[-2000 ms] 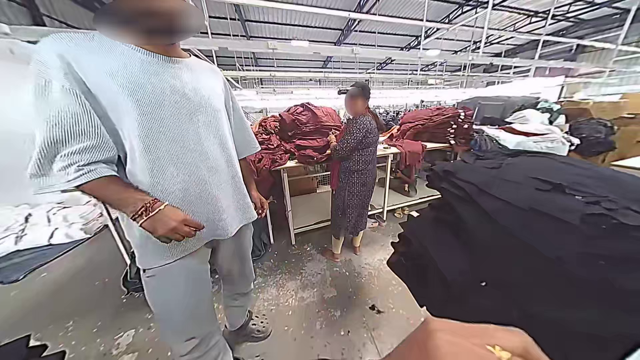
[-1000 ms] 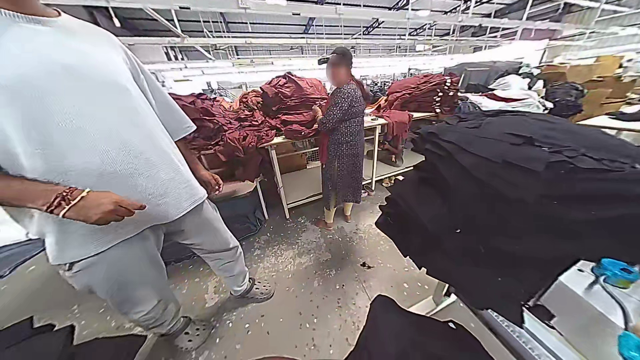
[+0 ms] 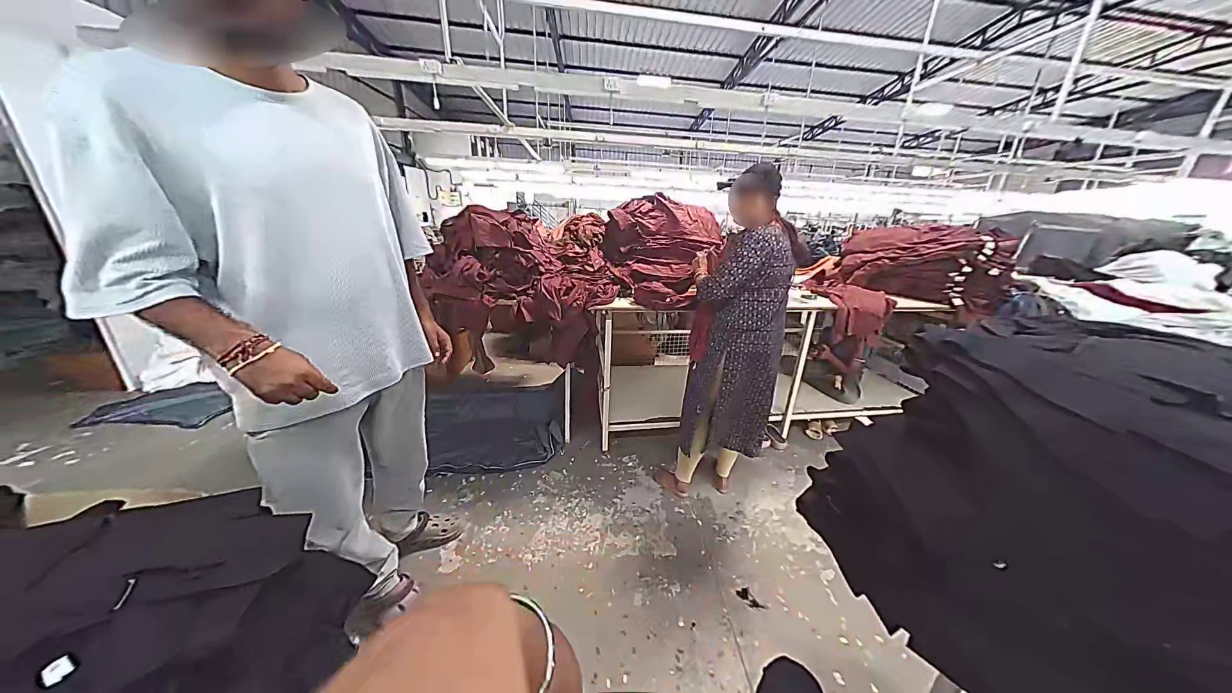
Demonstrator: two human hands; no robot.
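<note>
What appears to be my right hand (image 3: 448, 640) enters at the bottom centre, blurred and cut off by the frame edge, with a metal bangle (image 3: 544, 635) at the wrist. Its fingers are not distinct, so whether it holds anything cannot be told. Left of it lies dark cut fabric (image 3: 192, 597) with a small white tag (image 3: 58, 671). A tall stack of black fabric pieces (image 3: 1039, 481) with jagged edges fills the right side, apart from the hand. My left hand is out of view.
A person in a pale shirt (image 3: 279, 231) stands close at left. Another person in a patterned dress (image 3: 741, 327) stands at a table (image 3: 616, 306) heaped with maroon garments (image 3: 664, 245). Scraps dot the concrete floor (image 3: 616, 549). Dark blue material (image 3: 496, 423) lies under the left table.
A hand of mine shows at the bottom, where none showed a second ago. The view has swung, and the machine seen at lower right a second ago is out of frame.
</note>
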